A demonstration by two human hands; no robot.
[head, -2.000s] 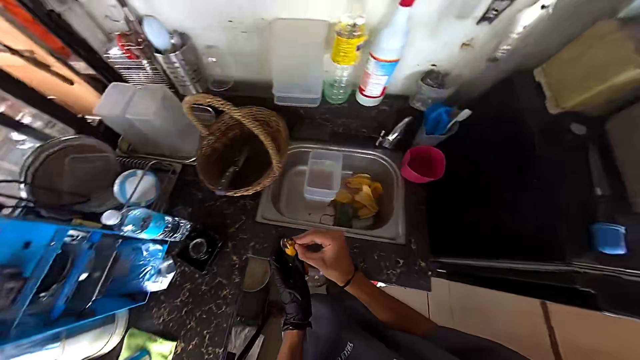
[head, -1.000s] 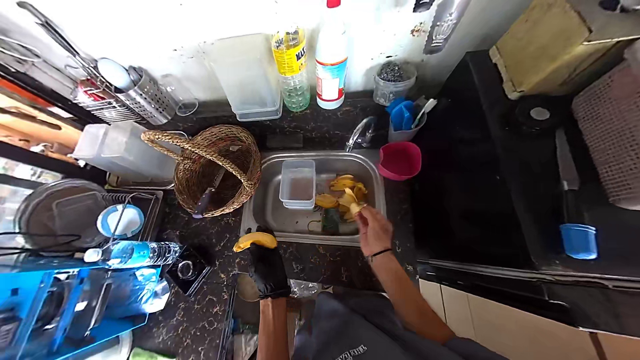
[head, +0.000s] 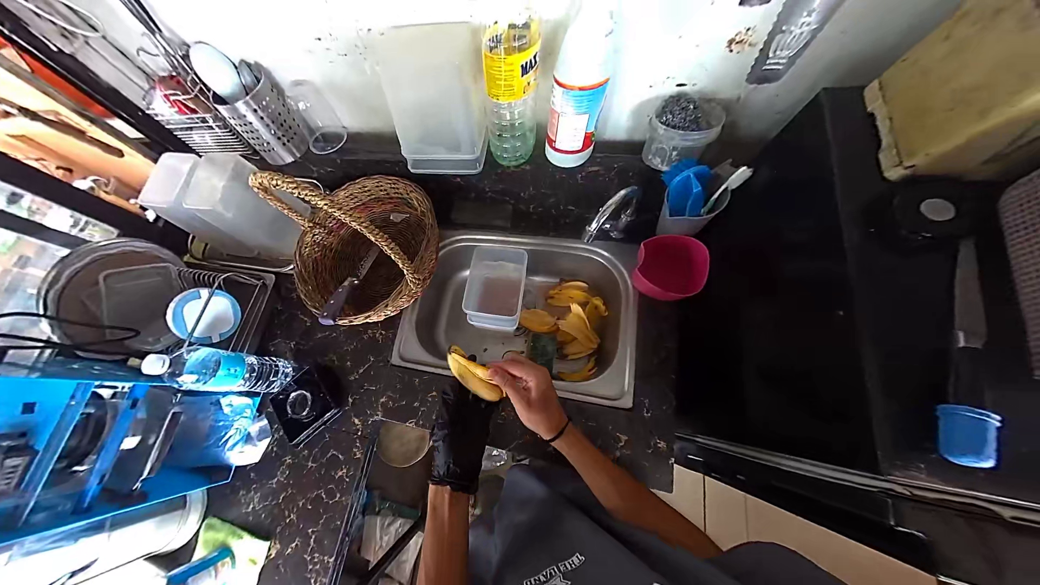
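Observation:
My left hand (head: 465, 431), in a black glove, holds a partly peeled banana (head: 474, 376) over the front rim of the steel sink (head: 439, 321). Bare and with a black band at the wrist, my right hand (head: 530, 394) pinches the peel at the banana's right side. Several yellow banana peels (head: 578, 325) lie in the right half of the sink, beside something dark green (head: 542, 351). Clear plastic containers (head: 496, 286) stand in the sink's middle, just beyond the banana.
Left of the sink stands a wicker basket (head: 418, 219) with a purple-handled knife (head: 337, 302) in it. A pink bowl (head: 673, 266) sits by the tap (head: 608, 215). Bottles (head: 510, 97) line the wall. At the left are a water bottle (head: 227, 370) and a blue rack (head: 106, 455).
My right hand has moved left from above the peels in the sink to the banana and has taken hold of its peel. My left hand still holds the banana.

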